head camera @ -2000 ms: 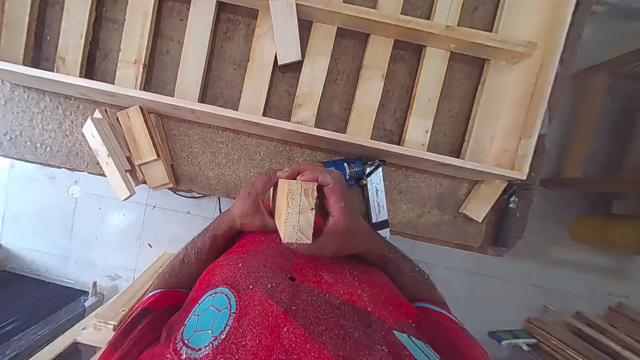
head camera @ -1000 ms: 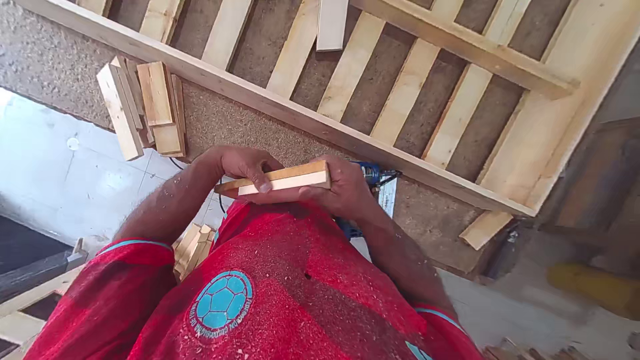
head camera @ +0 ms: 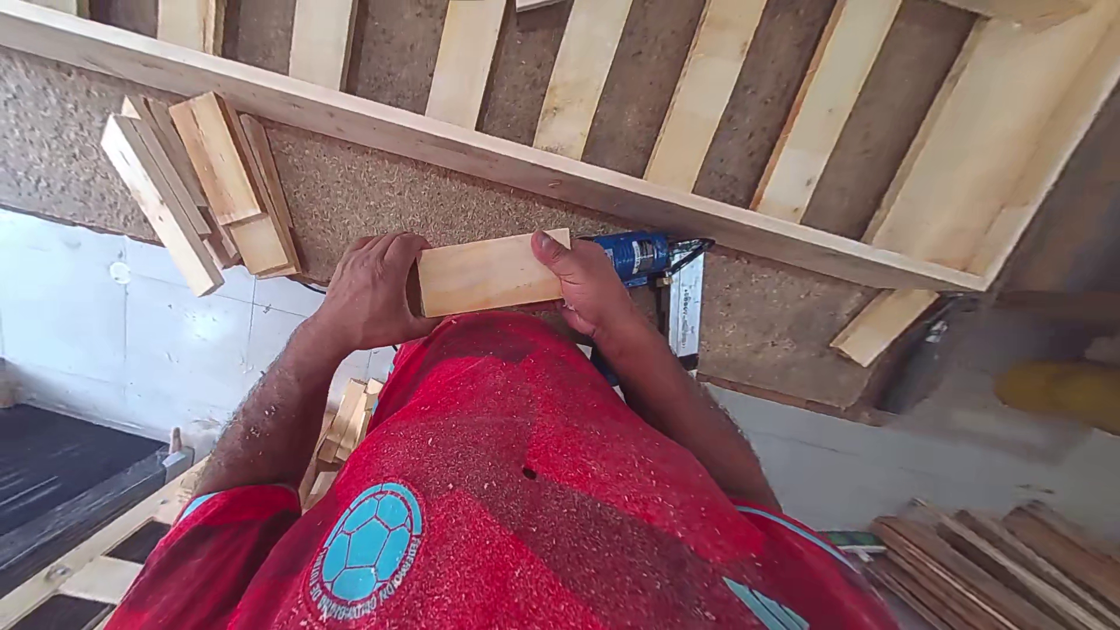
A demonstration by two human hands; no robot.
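A short wooden block (head camera: pixel 492 273), its broad face up, spans both hands in front of the red shirt. My left hand (head camera: pixel 374 284) grips its left end, and my right hand (head camera: pixel 588 282) holds the right end with the thumb on top. Just right of my right hand lies a blue power tool (head camera: pixel 637 255) with a black cord, partly hidden. Next to it a metal straightedge (head camera: pixel 686 302) lies over the bench edge. Beyond the hands a slatted wooden frame (head camera: pixel 560 179) rests on the particleboard bench (head camera: pixel 402 192).
Several short wood offcuts (head camera: pixel 210 188) are stacked on the bench at left, and another offcut (head camera: pixel 884 325) lies near its right corner. Wooden boards (head camera: pixel 989 569) are piled at the lower right. A slatted wood piece (head camera: pixel 105 573) stands at the lower left.
The block has turned in my hands: its narrow side and end showed before, and its broad face shows now. The hands have moved apart to its two ends.
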